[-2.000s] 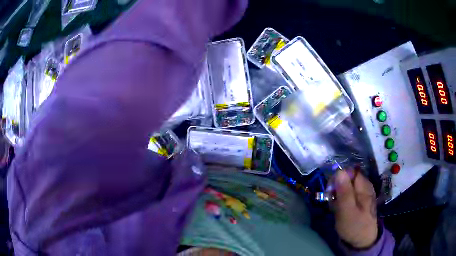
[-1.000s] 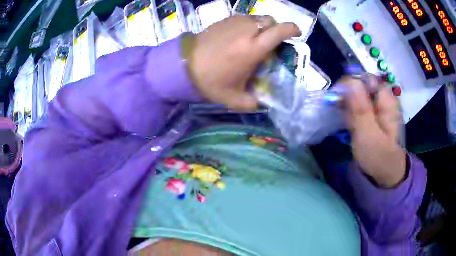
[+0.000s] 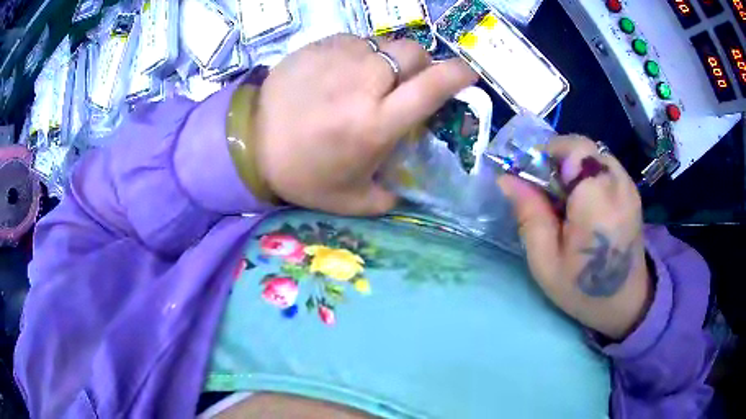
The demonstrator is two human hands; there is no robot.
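My left hand (image 3: pixel 327 123), with a ring and a bangle, grips a power bank unit (image 3: pixel 470 110) in front of my belly. Its circuit board end and white rim show; the hand hides the rest. A crinkled clear plastic bag (image 3: pixel 458 184) hangs around and under the unit. My right hand (image 3: pixel 585 221) pinches small silvery test lead plugs (image 3: pixel 523 169) between thumb and fingers, close to the board end. Whether the plugs touch the board cannot be told.
Many bagged power bank units (image 3: pixel 112 69) lie in loose rows at the far left. Another unit (image 3: pixel 511 61) lies just beyond my hands. The tester (image 3: pixel 695 135), with red digits and round buttons, stands at the right. A pink round perforated object (image 3: pixel 15 196) is at the left edge.
My left hand has come from beyond the view to in front of my belly, now holding a unit. My right hand has moved up and inward with the plugs, nearer the unit. The view has shifted.
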